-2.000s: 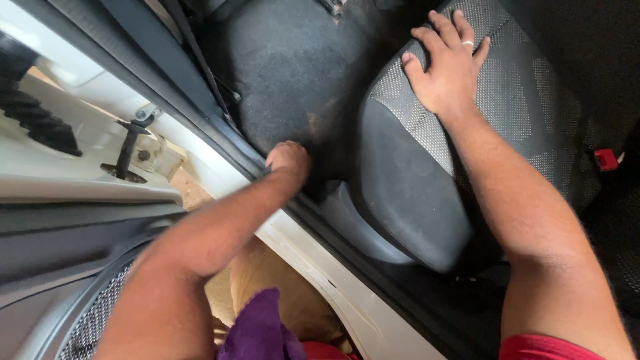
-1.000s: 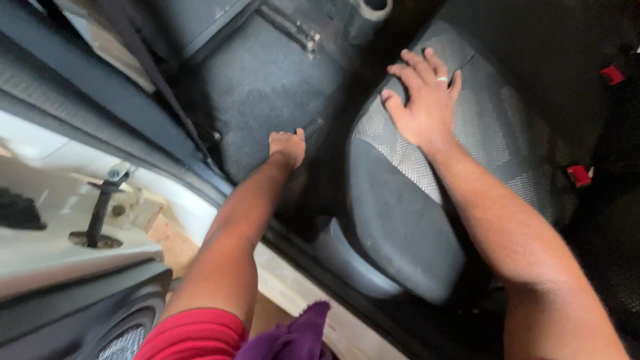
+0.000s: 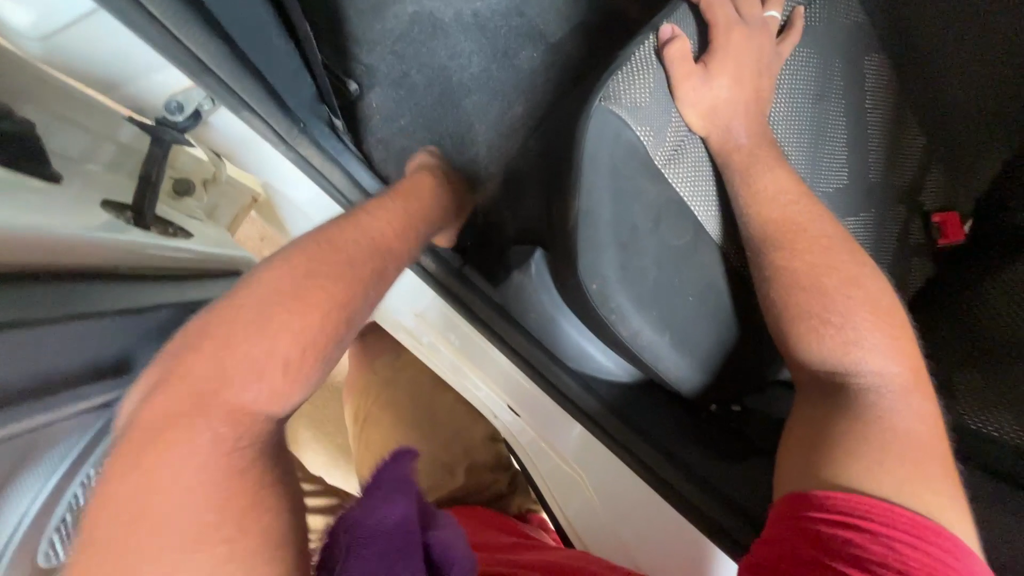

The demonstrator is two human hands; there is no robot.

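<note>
My left hand (image 3: 440, 192) is low over the dark carpeted floor of a car, close beside the door sill. It is blurred and turned away, so its fingers and anything in them are hidden. My right hand (image 3: 732, 68), with a ring on one finger, rests palm down and fingers spread on the grey patterned fabric of a car seat (image 3: 656, 240). The car's floor carpet (image 3: 456, 72) shows dusty marks. A purple cloth (image 3: 396, 520) hangs by my red shirt at the bottom of the view.
The white door sill (image 3: 512, 400) with its black rubber seal runs diagonally between me and the cabin. On the left stands the open car door (image 3: 72, 232) with its check strap (image 3: 152, 172). A red seat-belt buckle (image 3: 949, 229) lies at the right.
My left hand has come back over the carpet toward the door sill from its place farther in a second ago. My right hand stays on the seat. The view has shifted.
</note>
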